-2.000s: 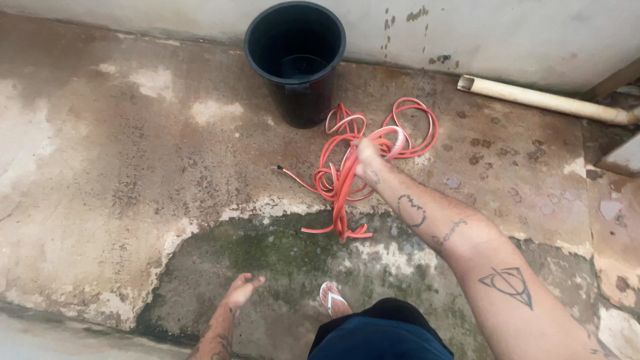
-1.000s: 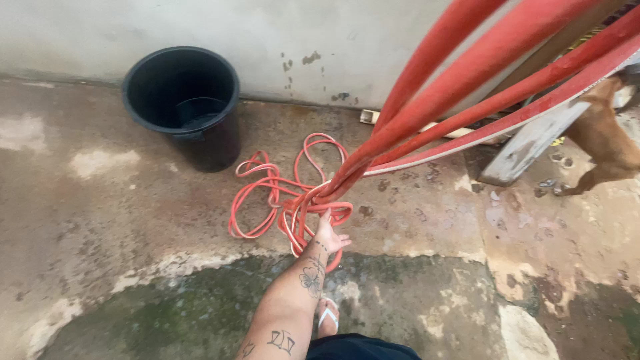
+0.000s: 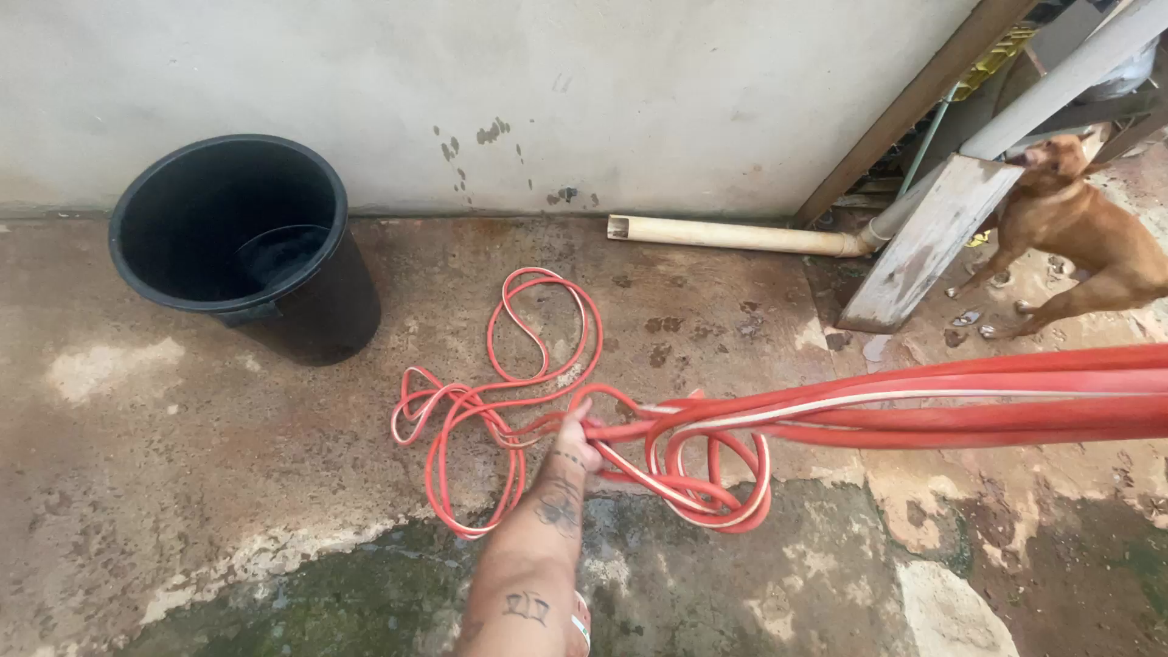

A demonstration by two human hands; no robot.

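Note:
My left hand (image 3: 582, 440), at the end of a tattooed forearm, is closed on strands of a red hose (image 3: 675, 424) with a white stripe. From there several taut lengths of the hose run to the right edge of the view. A tangled bunch hangs just right of the hand, and looser loops lie on the concrete to its left and beyond it. My right hand is out of view. Up and left of the loops stands a black plastic bin (image 3: 315, 319) with some liquid in it.
A pale plastic pipe (image 3: 730, 234) lies along the foot of the wall (image 3: 547, 91). Right of it, a wooden board (image 3: 926, 242) leans beside a sloping pipe, and a brown dog (image 3: 1077, 219) stands behind. My sandalled foot (image 3: 580, 625) is at the bottom edge.
Two seconds ago the right hand held the bundle and the left was empty. Now the left grips the hose, and its lengths stretch rightward instead of up and right. The view has swung right.

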